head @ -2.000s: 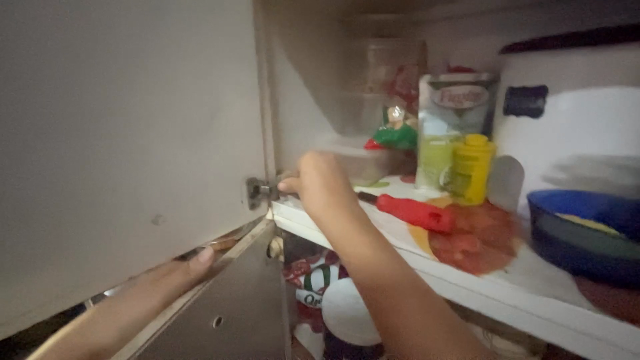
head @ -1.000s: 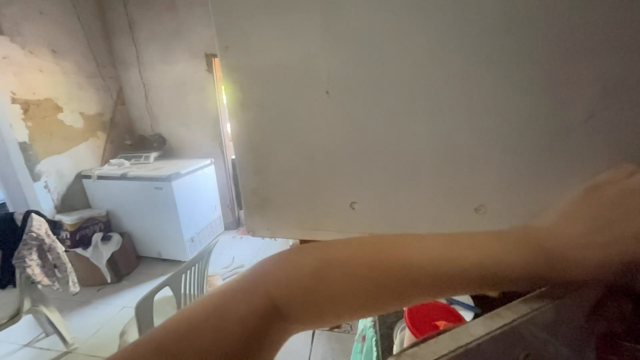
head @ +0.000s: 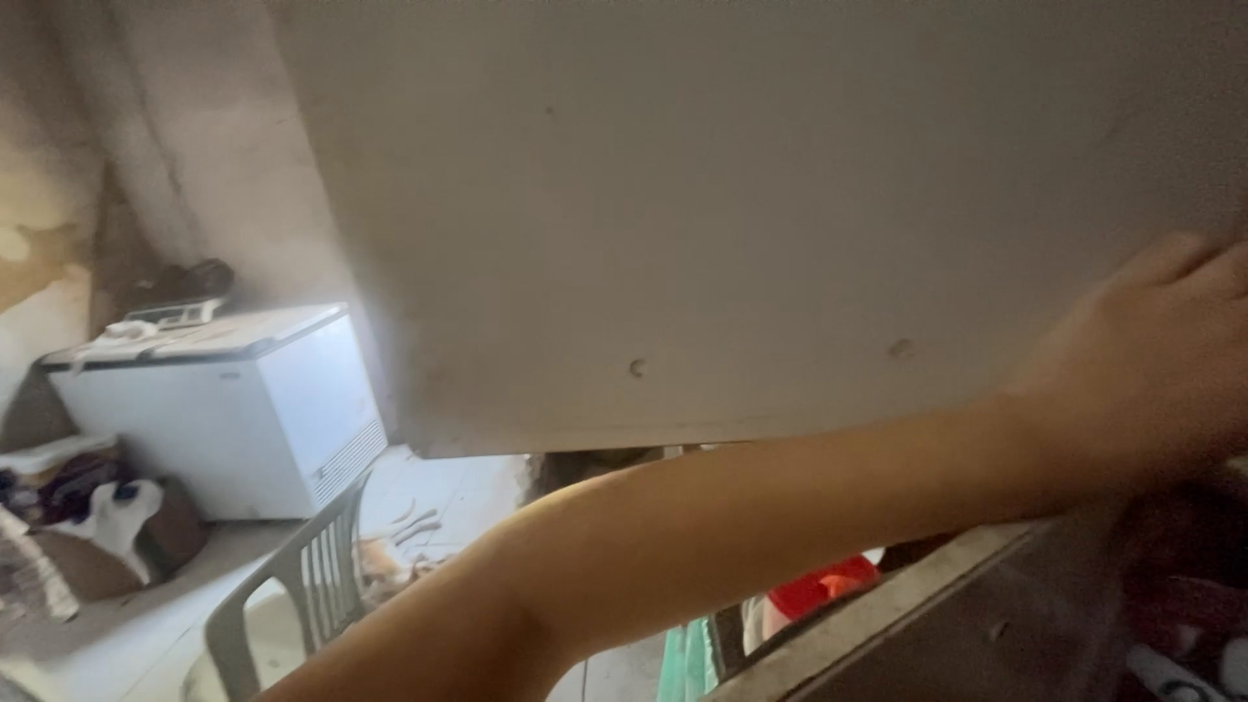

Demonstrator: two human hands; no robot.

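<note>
My left forearm crosses from the bottom left to the right edge, in front of a pale cabinet door (head: 624, 214). At the right edge my left hand (head: 1150, 361) is near or against the door beside its hinge side. Its fingers are blurred and partly cut off by the frame, so any grip is hidden. Below the forearm another cabinet door (head: 936, 624) stands at an angle, with its pale top edge showing. My right hand is out of view.
A white chest freezer (head: 185, 429) stands at the left, with a scale-like device (head: 175, 314) on top. A plastic chair (head: 292, 585) is at the lower left, near a brown box (head: 88, 556). A red object (head: 819, 585) shows behind the lower door.
The view has swung left from the shelf to the room. My left hand has moved from below the upper door to its right side. My right hand, seen earlier at the hinge, is out of view.
</note>
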